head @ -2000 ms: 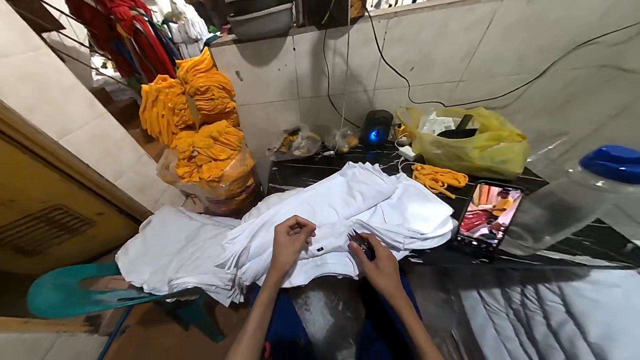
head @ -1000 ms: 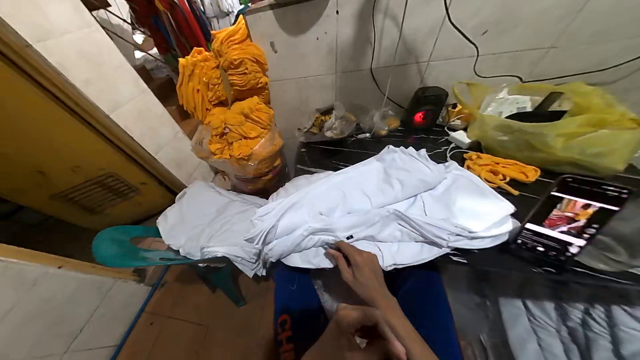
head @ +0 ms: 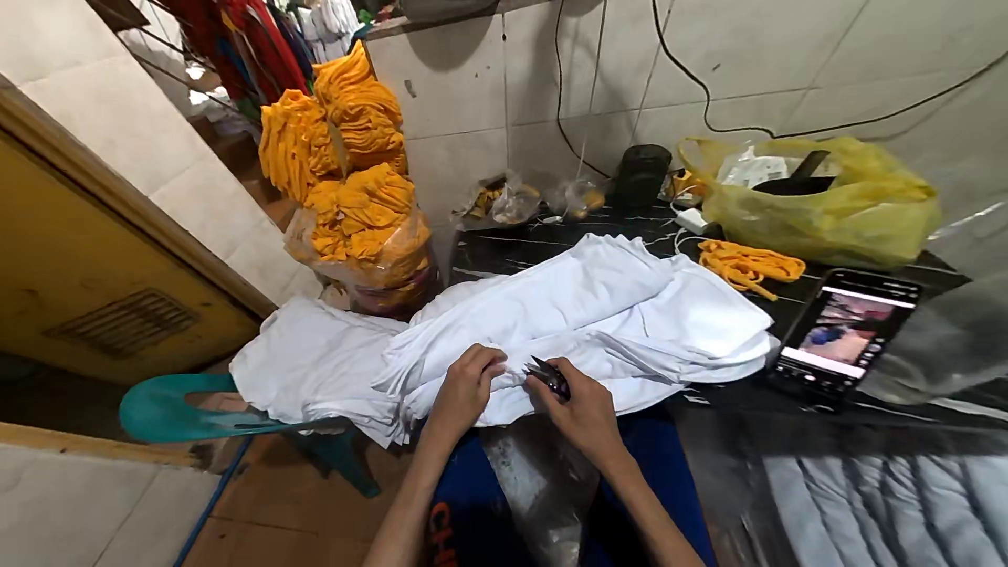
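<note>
A stack of white fabric pieces (head: pixel 551 299) lies over the edge of the black marbled table and my lap. My left hand (head: pixel 472 382) pinches the near edge of the white fabric between thumb and fingertips. Just to its right, my right hand (head: pixel 579 402) holds small dark thread snips (head: pixel 549 376), whose pointed blades are apart and directed toward the left hand over the cloth. More white fabric (head: pixel 315 362) drapes across a green plastic chair (head: pixel 181 405) at the left.
Bundles of orange fabric (head: pixel 362 205) stand behind the chair. On the black table (head: pixel 504 248) are a yellow plastic bag (head: pixel 827 213), orange strips (head: pixel 748 264), a dark speaker-like device (head: pixel 642 175) and a propped smartphone (head: pixel 846 331). Grey quilted material (head: pixel 890 504) is at the lower right.
Since one second ago, my left hand has come up onto the fabric edge, and my right hand with the snips is back beside it. The view has shifted.
</note>
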